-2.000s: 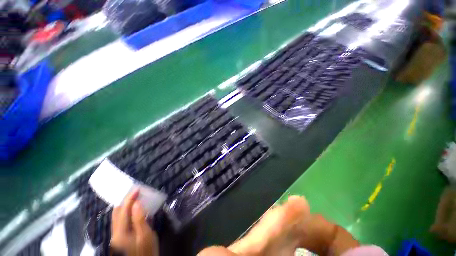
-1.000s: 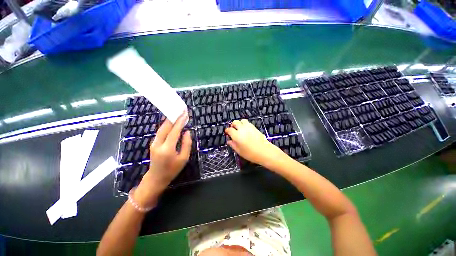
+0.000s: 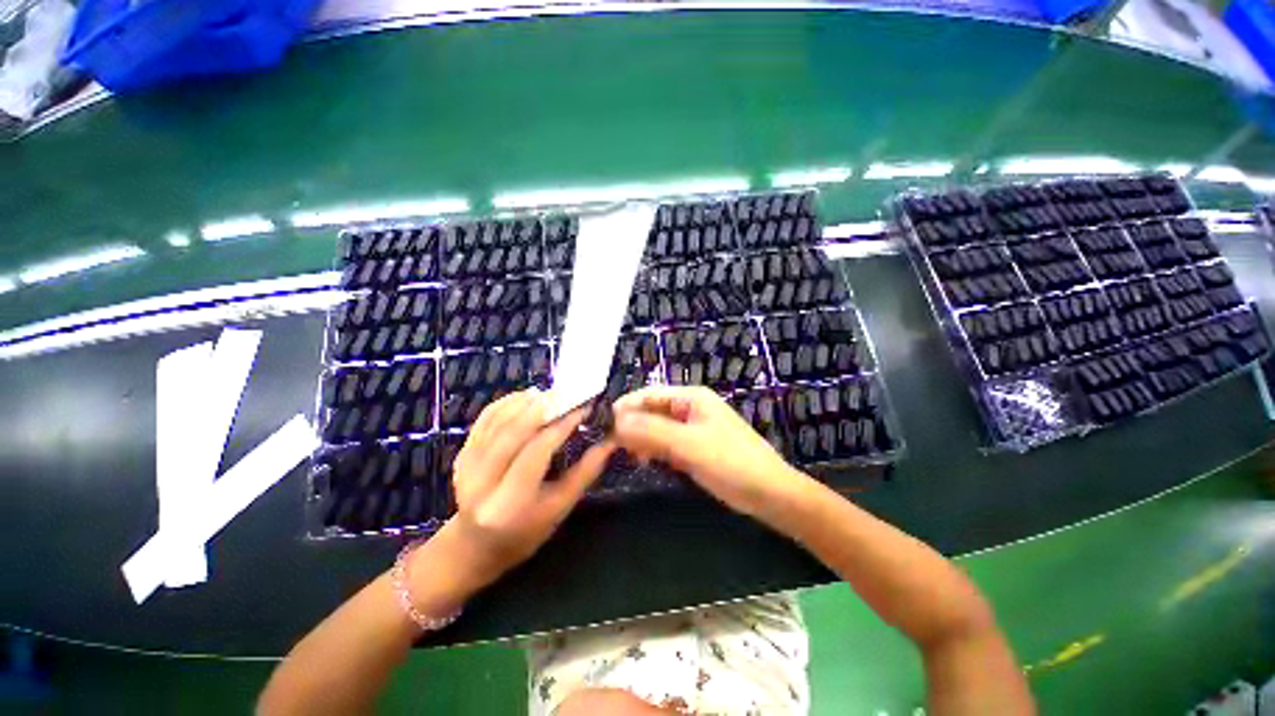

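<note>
My left hand (image 3: 510, 469) holds a long white strip (image 3: 604, 301) by its near end; the strip points away over the near tray. My right hand (image 3: 699, 441) is beside it, fingertips close to my left fingertips. A small black part seems to be between the fingertips, but it is mostly hidden. The clear near tray (image 3: 319, 483), filled with rows of black parts (image 3: 378, 399), lies under and beyond both hands. My hands cover part of its near middle compartments.
Several white spare strips (image 3: 186, 462) lie crossed on the dark bench (image 3: 70, 490) at the left. A second tray of black parts (image 3: 1105, 273) lies at the right, with one shiny pocket (image 3: 1028, 406). A green surface and pale rail run behind; a blue bin (image 3: 189, 35) is at the upper left.
The strip has swung from leaning left to pointing nearly straight away. My two hands have come together, fingertips meeting near the tray's front middle. The camera view has shifted slightly.
</note>
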